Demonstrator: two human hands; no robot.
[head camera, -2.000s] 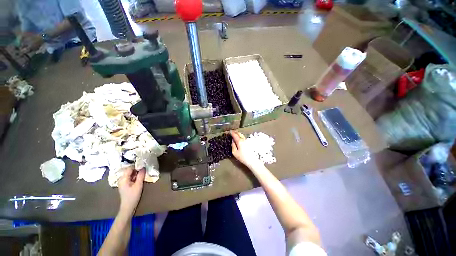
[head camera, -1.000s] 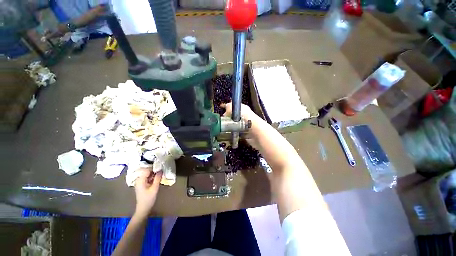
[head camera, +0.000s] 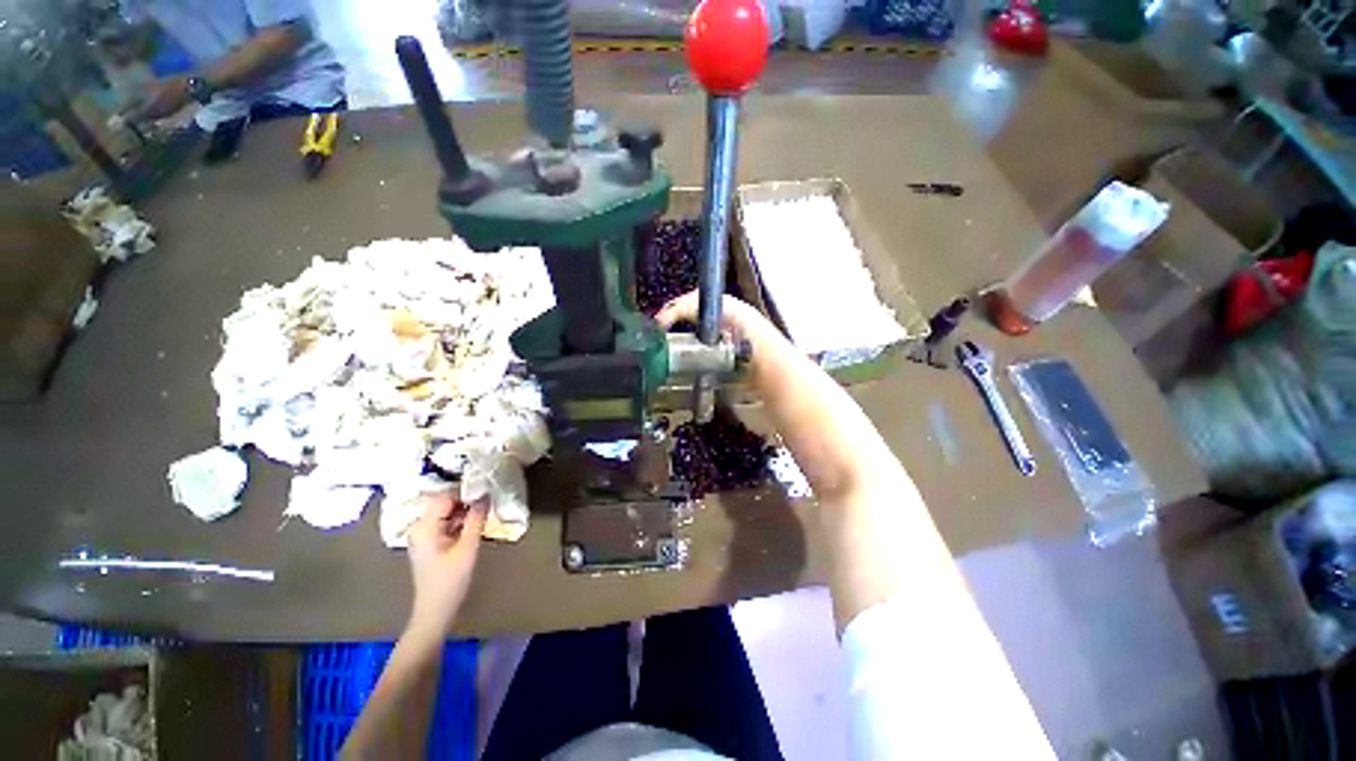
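My left hand (head camera: 445, 526) has its fingers on a cream cloth piece (head camera: 497, 485) at the front edge of the heap of cream plush pieces (head camera: 372, 357). My right hand (head camera: 687, 312) reaches behind the press lever (head camera: 718, 208) to the compartment of dark eyes (head camera: 672, 256) in the parts box; its fingers are partly hidden by the lever and press. The green hand press (head camera: 595, 223) stands between heap and box. A loose pile of dark eyes (head camera: 718, 455) lies beside the press base (head camera: 619, 537).
White washers (head camera: 812, 268) fill the other compartment. An adjustable wrench (head camera: 996, 407), a dark flat rectangle in plastic (head camera: 1074, 419) and a bottle (head camera: 1074, 265) lie at right. Yellow-handled pliers (head camera: 318, 143) lie far left, near another person's arm (head camera: 223, 75). A carton (head camera: 127, 665) and blue crate (head camera: 390, 699) sit below.
My right hand has moved from the loose piles near the press base to the dark-eye compartment. My left hand stays at the heap's front edge. The camera view has shifted.
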